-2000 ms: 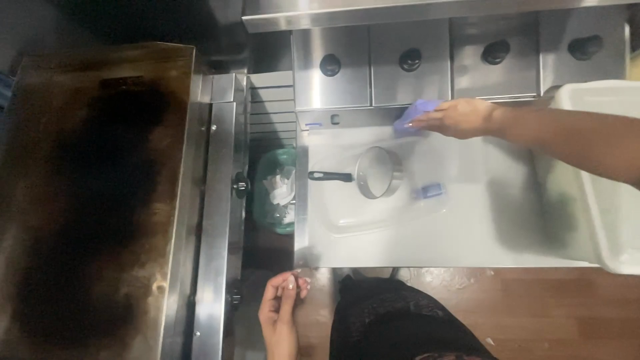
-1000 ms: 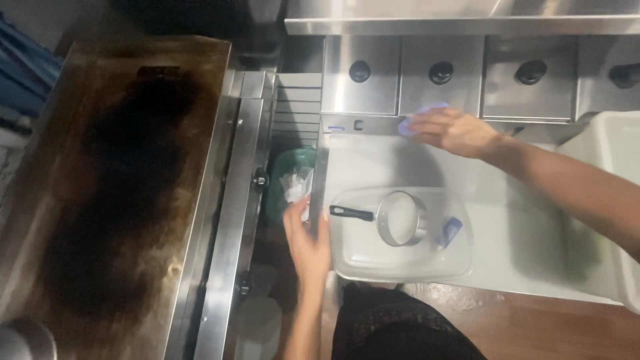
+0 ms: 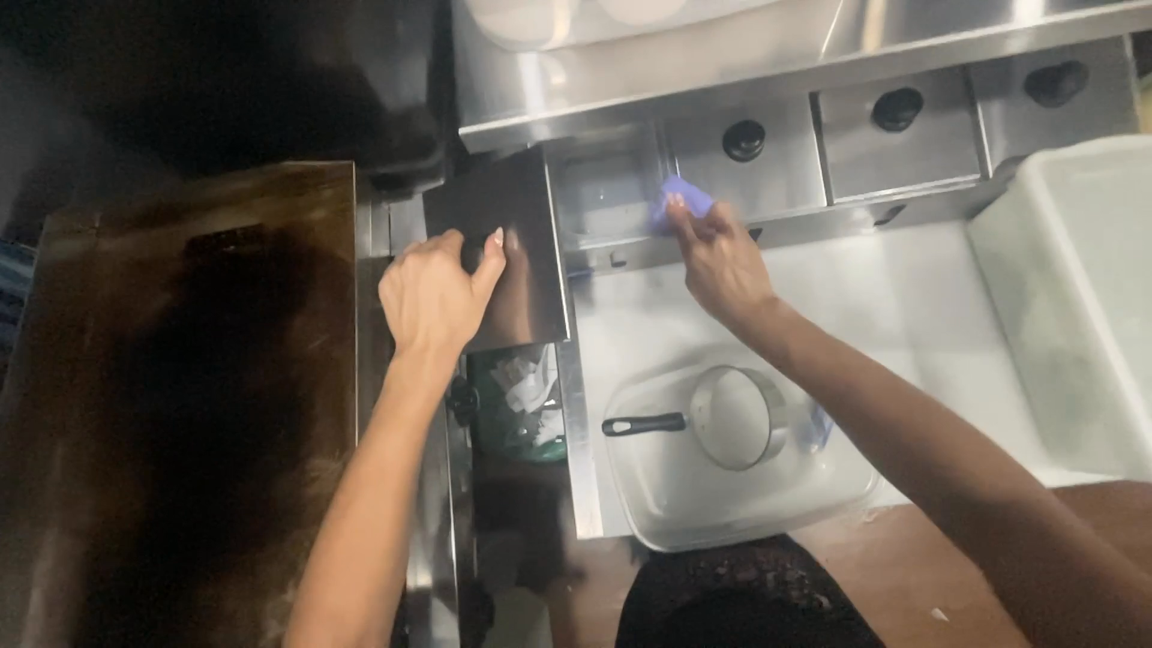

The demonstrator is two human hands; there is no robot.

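Observation:
My left hand (image 3: 436,288) holds a metal lid (image 3: 526,270) to the left of the opened leftmost compartment (image 3: 603,193); the lid's knob is hidden by the hand. A purple cloth (image 3: 681,200) is pinched in my right hand (image 3: 724,261), at the front right corner of that compartment. Below, on the white worktop (image 3: 900,288), a metal ring with a black handle (image 3: 738,418) lies on a clear plastic container or lid (image 3: 747,531). A blue-purple object (image 3: 821,427) is beside the ring, partly behind my right forearm.
A browned flat griddle (image 3: 207,405) fills the left. Lidded steel compartments (image 3: 864,144) run along the back under a steel shelf (image 3: 765,81). A large white tub (image 3: 1071,306) stands at the right. A green bin with waste (image 3: 522,405) is in the gap beside the griddle.
The leftmost compartment has been opened, its lid now in my left hand, which has moved up from the worktop's left edge. My right hand has moved left with the cloth. The view has shifted.

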